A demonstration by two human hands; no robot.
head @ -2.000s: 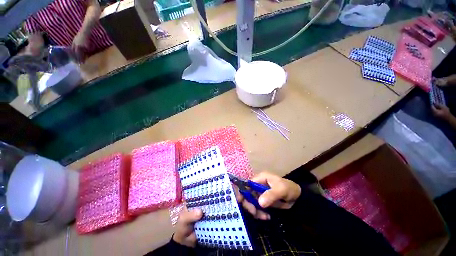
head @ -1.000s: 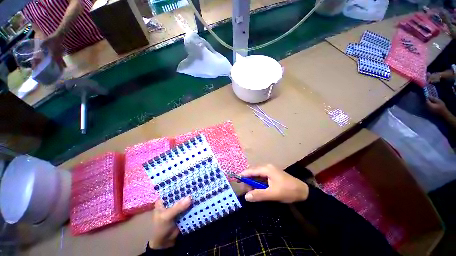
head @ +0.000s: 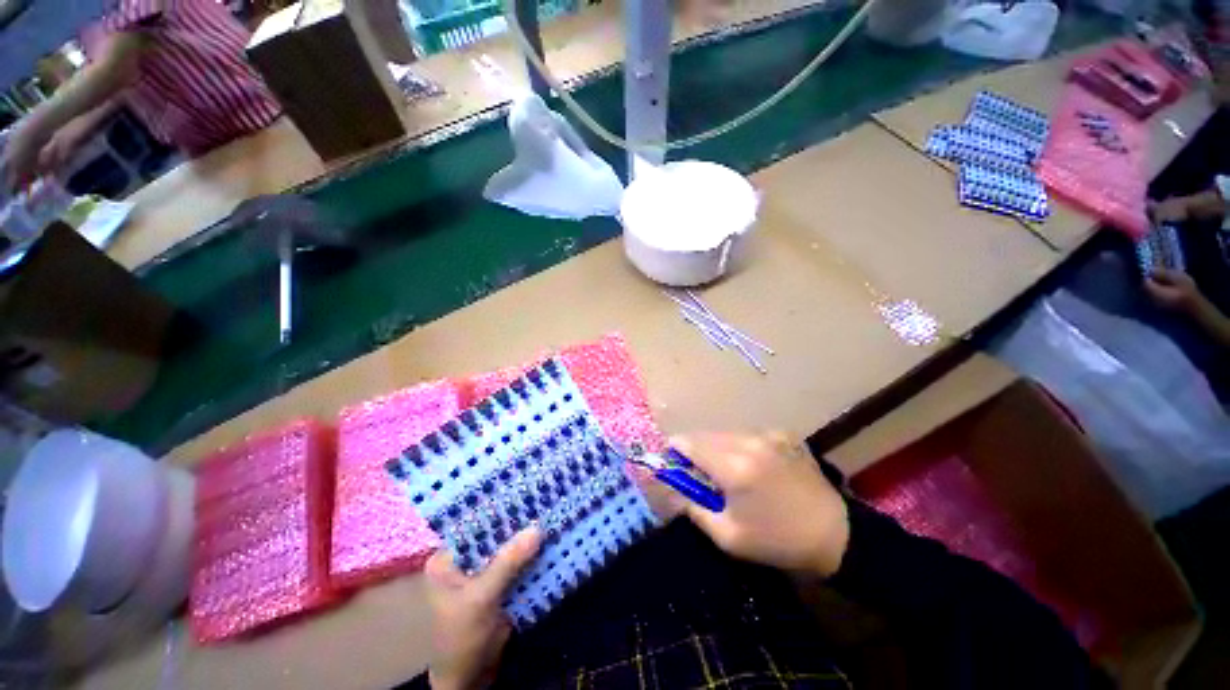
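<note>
My left hand (head: 475, 600) grips a white PCB panel (head: 519, 465) with rows of dark dots by its lower left edge, thumb on top. The panel is tilted, above a flat sheet of pink bubble wrap (head: 618, 384). My right hand (head: 769, 499) holds blue-handled flush cutters (head: 685, 481), with the metal jaws at the panel's right edge. Whether the jaws touch the panel I cannot tell. Two pink wrapped stacks, one at the far left (head: 256, 526) and one beside it (head: 391, 465), lie left of the panel.
A white tub (head: 688, 229) stands behind thin white sticks (head: 718, 328). An open cardboard box (head: 1099, 512) is at right. A green conveyor belt (head: 391, 290) runs behind the bench. A neighbour's hands (head: 1176, 283) and boards (head: 1005, 155) are at far right. A person in stripes (head: 202, 74) is across.
The panel has turned and moved left since the first frame, then shifted only slightly. My right hand has turned with the cutters. Items on the belt at left have moved.
</note>
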